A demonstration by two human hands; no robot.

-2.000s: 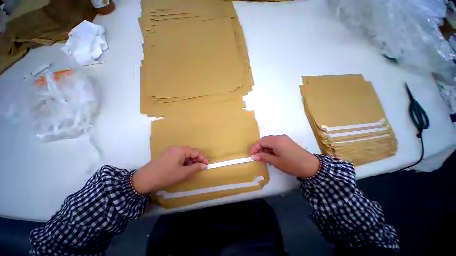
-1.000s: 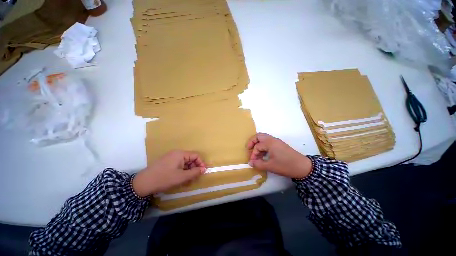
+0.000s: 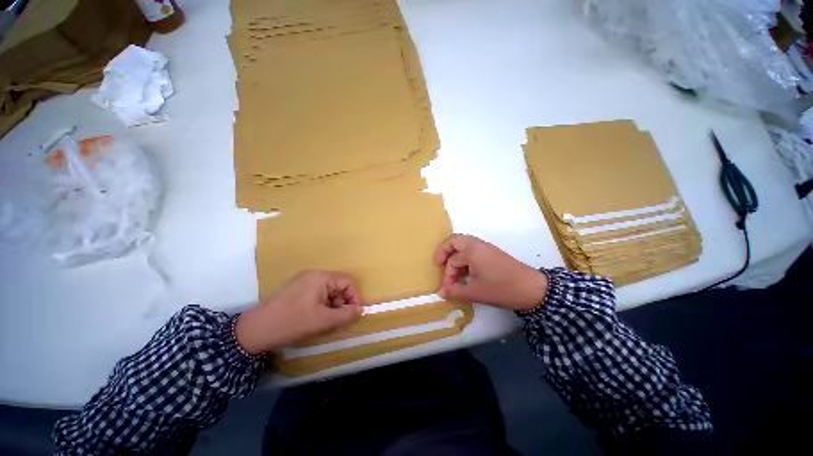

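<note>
A tan kraft blank (image 3: 348, 240) lies in front of me at the table's near edge, overlapping the column of blanks (image 3: 330, 107) beyond it. My left hand (image 3: 307, 307) pinches the left part of a white tape strip (image 3: 403, 305) between thumb and fingers. My right hand (image 3: 486, 274) pinches its right part. The strip is stretched straight at the blank's near edge; its ends are hidden by my fingers, and I cannot tell if it is stuck down. Another white strip (image 3: 374, 337) lies nearer to me on the blank below.
At right is a stack of taped blanks (image 3: 606, 169), then dark-handled scissors (image 3: 735, 185) with a cord. A large clear plastic bag (image 3: 704, 53) lies far right. At left are a bag of strips (image 3: 98, 200), crumpled white paper (image 3: 136, 85), a brown kraft stack (image 3: 71, 44) and a reddish-brown bottle (image 3: 165, 15).
The strip and both hands have come slightly lower, nearer the blank's near edge. Both hands still hold the strip. The whole view has shifted a little.
</note>
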